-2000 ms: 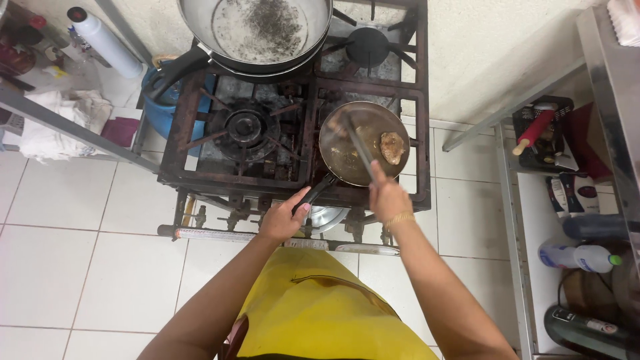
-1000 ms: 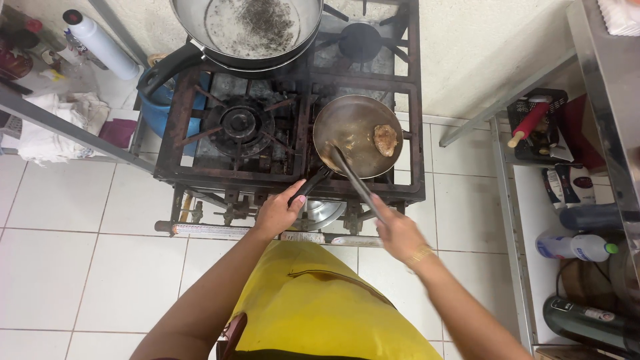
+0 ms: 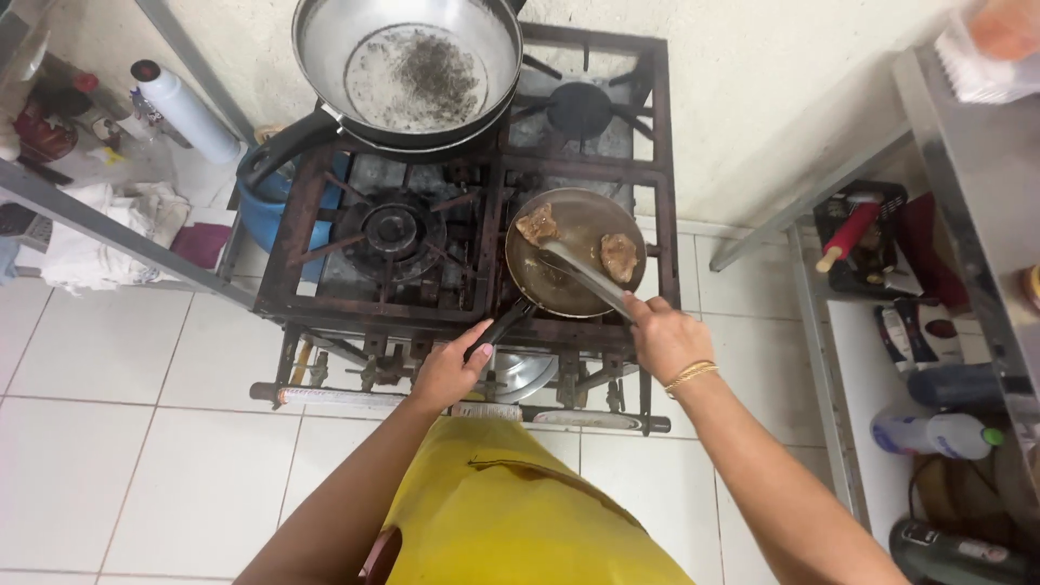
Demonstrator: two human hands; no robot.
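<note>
A small frying pan point(image 3: 569, 288) sits over the front right burner of a gas stove. My left hand point(image 3: 451, 366) grips its black handle point(image 3: 504, 325). In my right hand point(image 3: 670, 337), which wears a gold-coloured bracelet point(image 3: 691, 375), is the end of a long metal utensil point(image 3: 597, 280), perhaps tongs. The utensil's far end touches or lies beside a browned piece of meat point(image 3: 537, 224) at the pan's upper left. Another browned piece of meat point(image 3: 619, 257) lies at the right of the pan. Bits of food and liquid show on the pan's bottom.
A large pan point(image 3: 410, 77) with dark residue stands at the back left of the stove point(image 3: 487, 244), its handle pointing left. The front left burner point(image 3: 392, 231) has bare grates. A metal shelf with cloths point(image 3: 122, 236) stands left; another with bottles point(image 3: 934, 432) and a rolling pin point(image 3: 849, 236) stands right.
The utensil's far end has moved from the pan's lower left to the upper left. A second piece of meat now shows plainly there. My left hand keeps hold of the handle.
</note>
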